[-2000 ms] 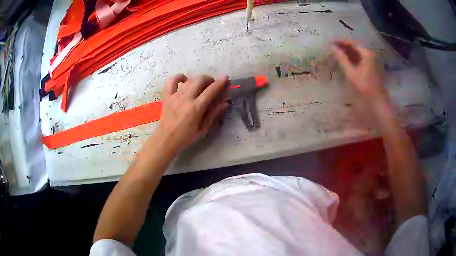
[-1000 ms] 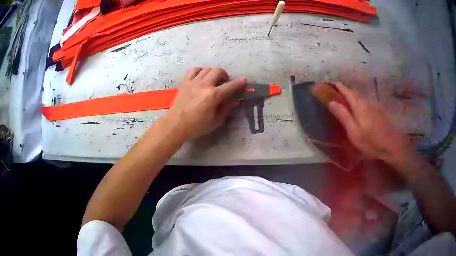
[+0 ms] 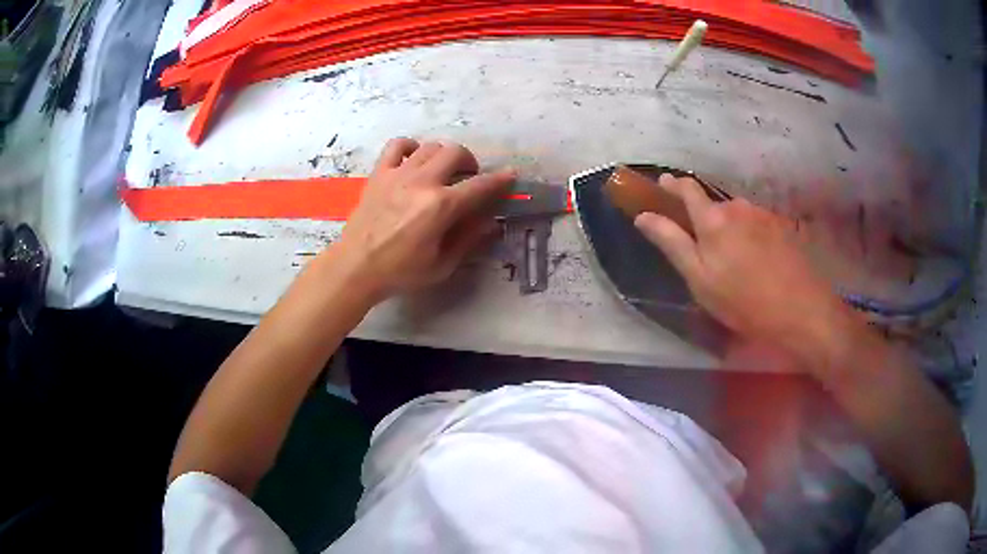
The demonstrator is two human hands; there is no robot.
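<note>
An orange-red fabric strip [image 3: 249, 199] lies flat on the tabletop and runs to the right under my left hand [image 3: 417, 216]. My left hand rests over the strip at the left end of the grey metal folder [image 3: 529, 254], fingertips on it; its grip is partly hidden. The folder's slotted leg points towards me. A bit of orange strip shows at the folder's right end, against the iron's tip. My right hand [image 3: 747, 260] is closed around the brown handle of the dark iron [image 3: 639, 247], which sits on the table just right of the folder.
A thick stack of orange-red strips [image 3: 520, 24] lies along the far side of the pale, black-marked table [image 3: 325, 287]. An awl with a cream handle [image 3: 686, 49] lies in front of the stack. A white cloth-covered surface [image 3: 81, 195] is at the left. A cord [image 3: 904, 306] trails at the right.
My right hand, empty at first, has taken the iron's handle and brought the iron left to the folder's narrow end. My left hand stays at the folder. The camera view has shifted.
</note>
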